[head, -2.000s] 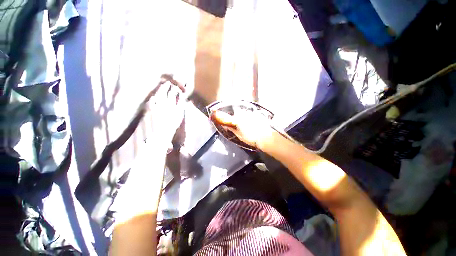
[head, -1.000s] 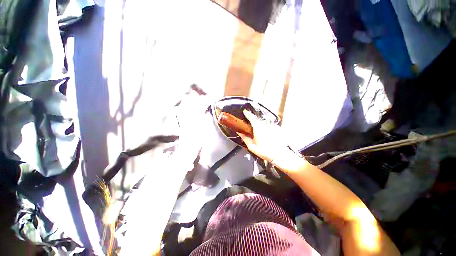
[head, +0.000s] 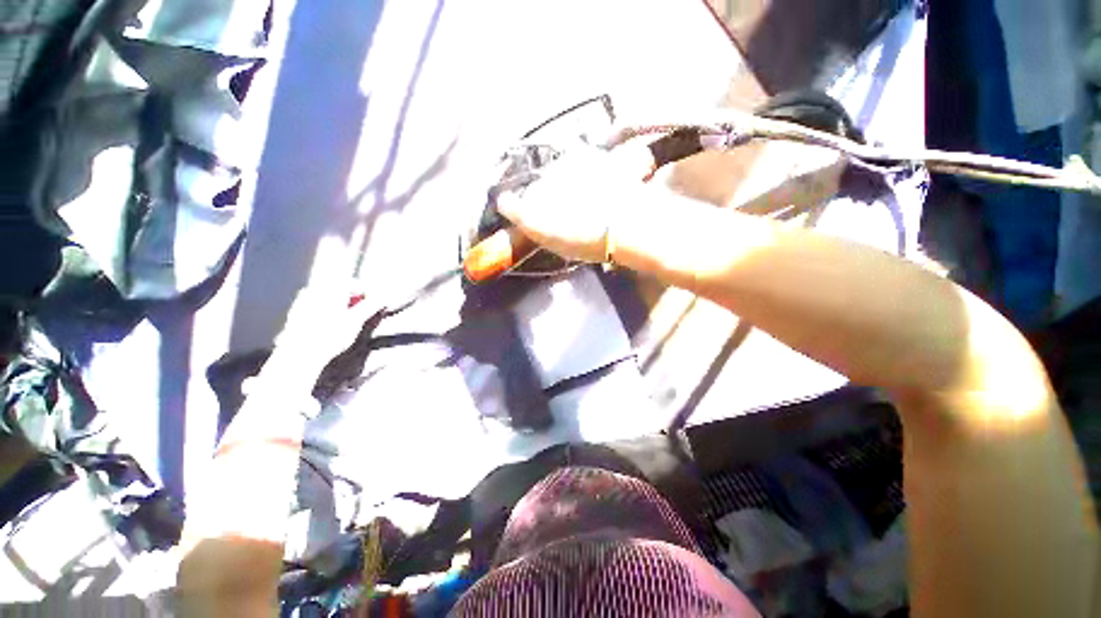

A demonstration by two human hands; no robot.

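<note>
My right hand is closed around the orange-brown handle of the electric iron, near the middle of the view. The iron's dark body is partly hidden under the hand. The pale garment panel lies below and left of the iron, with dark shadows or folds across it; glare washes out much of its surface. My left hand is on the cloth to the left, overexposed; its fingers and any grip cannot be made out. The iron cord runs from near my right wrist to the right edge.
A pile of grey garment pieces lies along the left side. The pale ironing cloth has shadow stripes. A dark cloth piece lies at the far right of the table. Blue cloth hangs at the right. My patterned clothing shows at the bottom.
My right hand and the iron have moved up and left over the cloth, and the iron has turned. My left hand has moved left. The cord now crosses higher. The view has shifted.
</note>
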